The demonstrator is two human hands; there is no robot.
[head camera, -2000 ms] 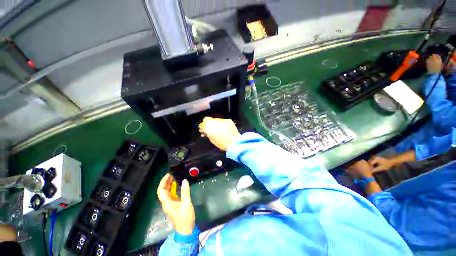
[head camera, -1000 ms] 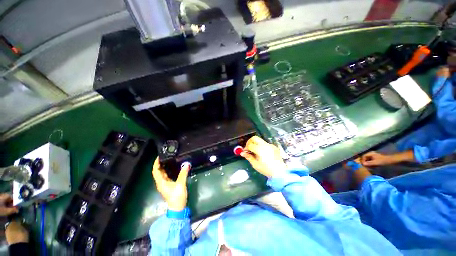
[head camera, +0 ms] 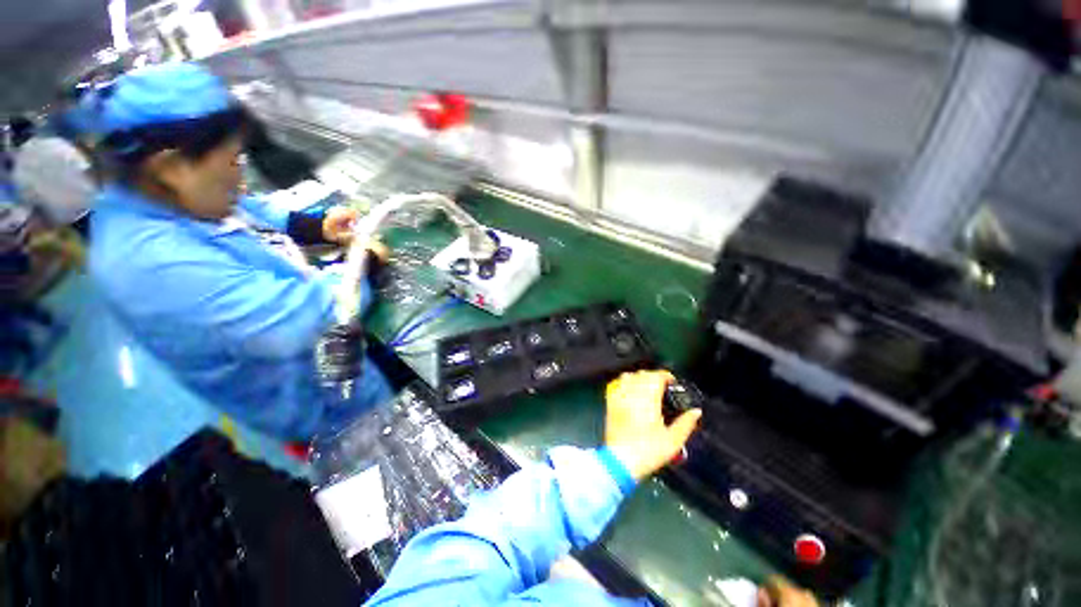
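My left hand (head camera: 646, 423) is at the front left corner of the black bench press (head camera: 818, 279), its fingers closed around a small dark unit (head camera: 680, 401). A red button (head camera: 810, 548) and a smaller pale button (head camera: 739, 499) show on the press's front panel. Part of my right hand (head camera: 787, 594) shows at the bottom edge, blurred and cut off; its fingers cannot be made out. The black pocket tray (head camera: 480, 406) lies left of the press, with units in several pockets.
A person in blue (head camera: 225, 285) works at the left. A white control box (head camera: 498, 273) and a pale flexible hose (head camera: 409, 204) stand beyond the tray. A clear blister tray (head camera: 409, 457) and stacked black trays (head camera: 178, 534) are at lower left. A white scrap (head camera: 735, 590) lies near my right hand.
The view has swung left, so the press now shows at the right. My left hand has moved from the left button onto the dark unit. My right hand has left the right button.
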